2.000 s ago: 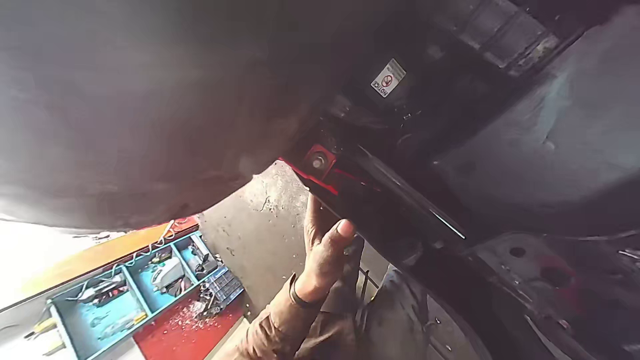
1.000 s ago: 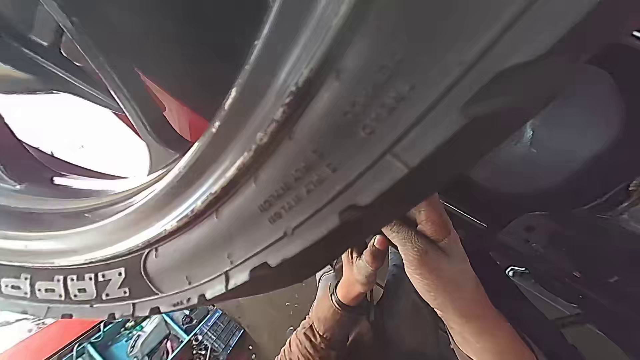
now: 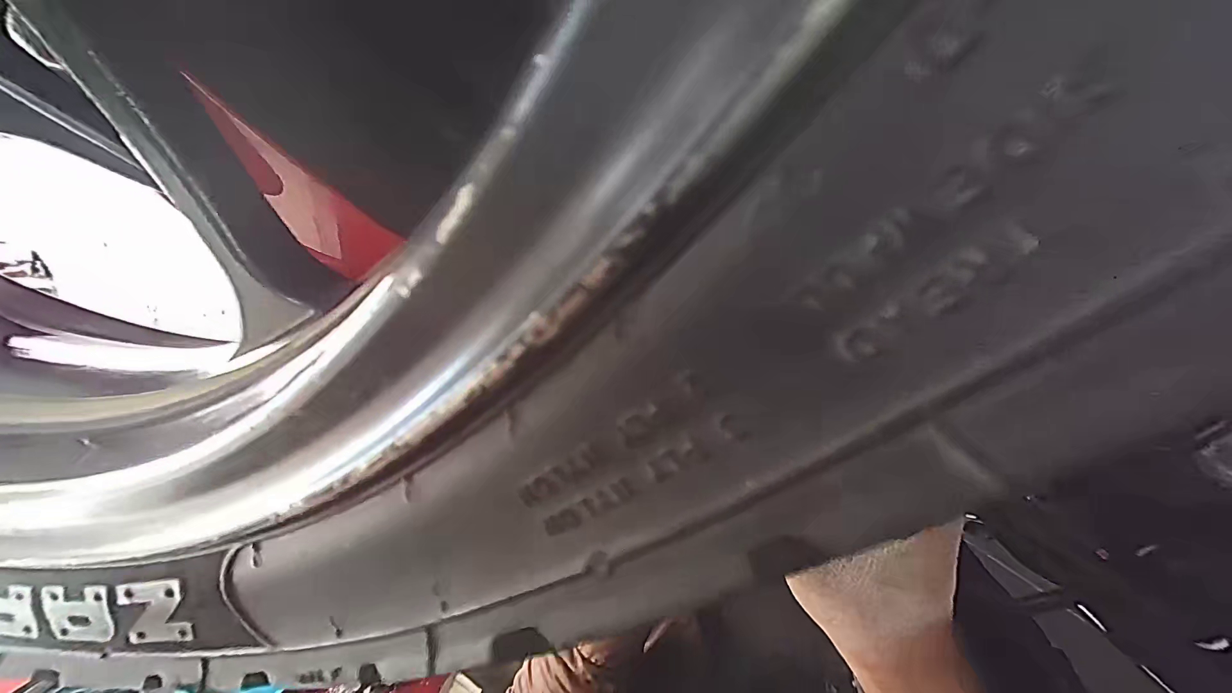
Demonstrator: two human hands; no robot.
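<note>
A black rubber tyre (image 3: 770, 404) with raised lettering on its sidewall fills most of the view, mounted on a scuffed metal wheel rim (image 3: 462, 356). My right forearm (image 3: 895, 606) reaches up to the tyre's lower edge at the lower right, and the tyre hides the hand. Of my left arm only a brown sleeve (image 3: 568, 669) and a small part near the wrist show under the tyre at the bottom. What either hand touches or holds is hidden.
Through the wheel spokes (image 3: 183, 212) a red part (image 3: 308, 212) and a bright area show. Dark metal parts (image 3: 1059, 597) lie at the lower right. Bits of red and blue things show along the bottom edge.
Two seconds ago my left hand showed beneath dark bodywork, with no wheel rim in view. The tyre then came into view, with both hands at its lower edge; now it covers them.
</note>
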